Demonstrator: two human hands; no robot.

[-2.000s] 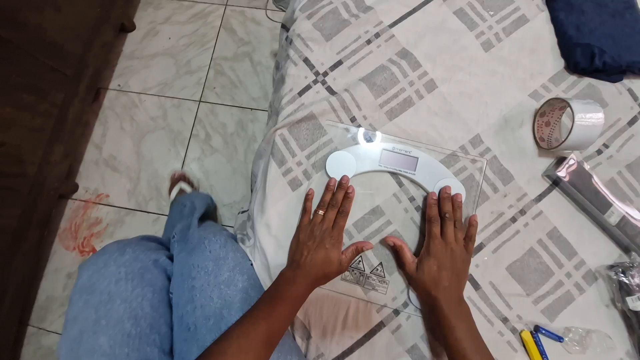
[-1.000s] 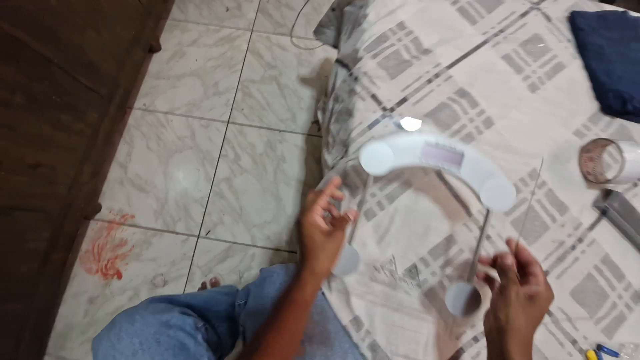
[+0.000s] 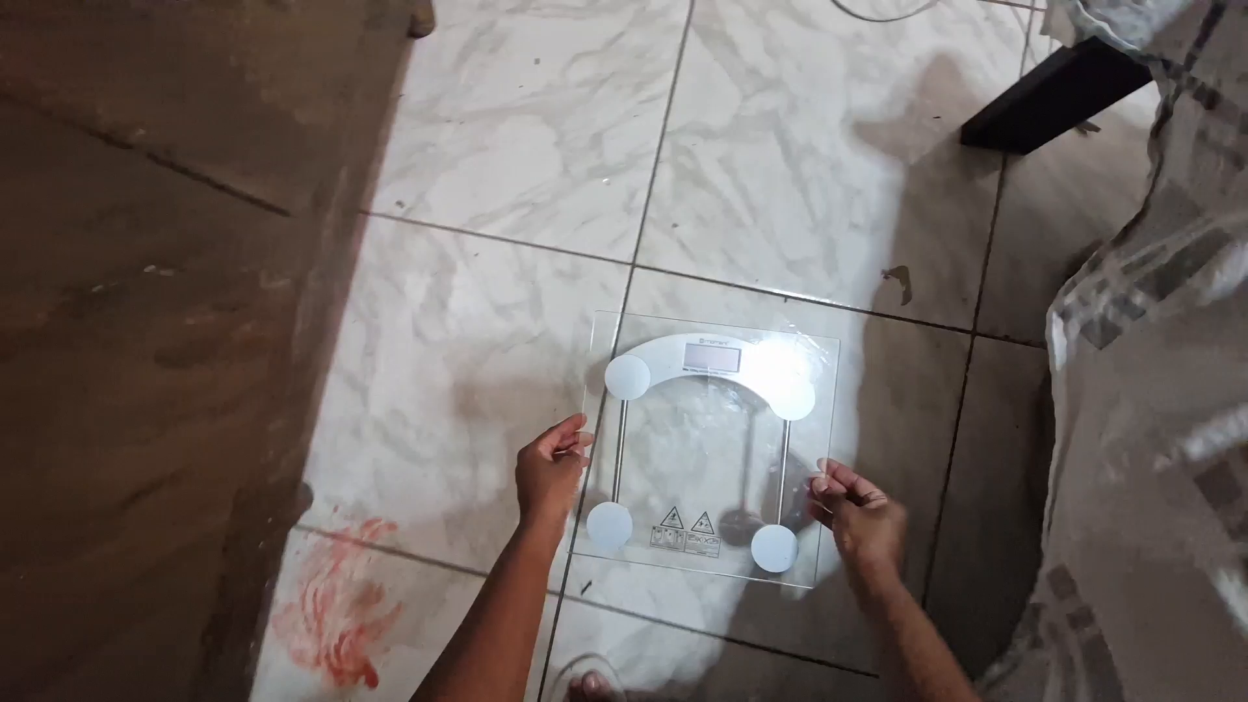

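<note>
A clear glass bathroom scale [image 3: 702,448], square, with a white curved display part, four round white pads and two metal rods, is held level over the tiled floor. My left hand [image 3: 554,468] grips its left edge with bent fingers. On the opposite edge, my right hand [image 3: 858,512] pinches the glass between thumb and fingers. A bright glare covers the upper right pad area. Whether the glass touches the floor cannot be told.
Marbled floor tiles [image 3: 507,127] lie below, with a red smear [image 3: 341,604] at lower left. Dark wooden furniture [image 3: 175,341] runs along the left. A patterned cloth [image 3: 1160,439] hangs at the right, near a dark furniture leg [image 3: 1058,96]. Toes [image 3: 590,685] show at the bottom.
Both hands lay flat on the scale on the cloth-covered surface; now they hold its sides above the floor, further left. The view has swung to the floor.
</note>
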